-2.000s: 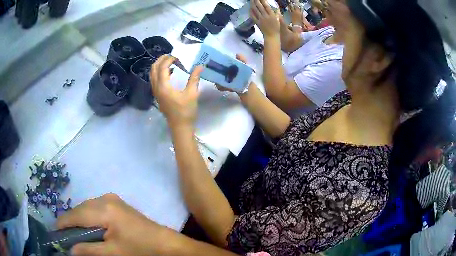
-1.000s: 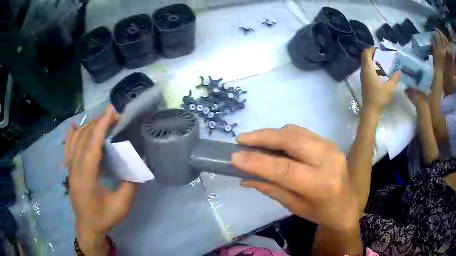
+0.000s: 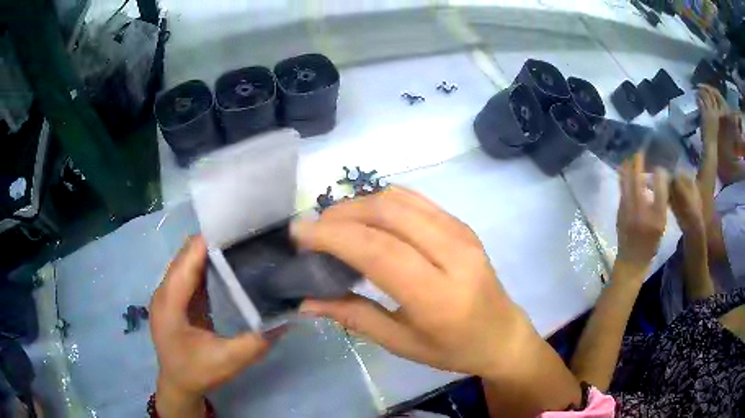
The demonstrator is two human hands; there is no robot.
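Observation:
A white-lined retail carton [image 3: 245, 192] is tilted at centre left with its flap raised. My left hand [image 3: 196, 326] holds the carton from its left side and below. My right hand [image 3: 417, 277] grips the dark device [image 3: 306, 273], whose end sits in the carton's open mouth. The device's patterned head is not clearly visible and the view is blurred. Small black fittings [image 3: 355, 181] lie on the table behind my right hand, which partly hides them.
Three stacks of black cups [image 3: 245, 102] stand at the back left, and a cluster [image 3: 543, 114] at the back right. Two fittings [image 3: 429, 94] lie between; strays [image 3: 135, 317] lie left. A neighbouring person's hands [image 3: 645, 204] hold a blurred carton at right.
The device has moved from in front of the carton into its opening. The carton has tilted, with its flap now upright. The neighbour's carton has shifted and their hands have moved closer together.

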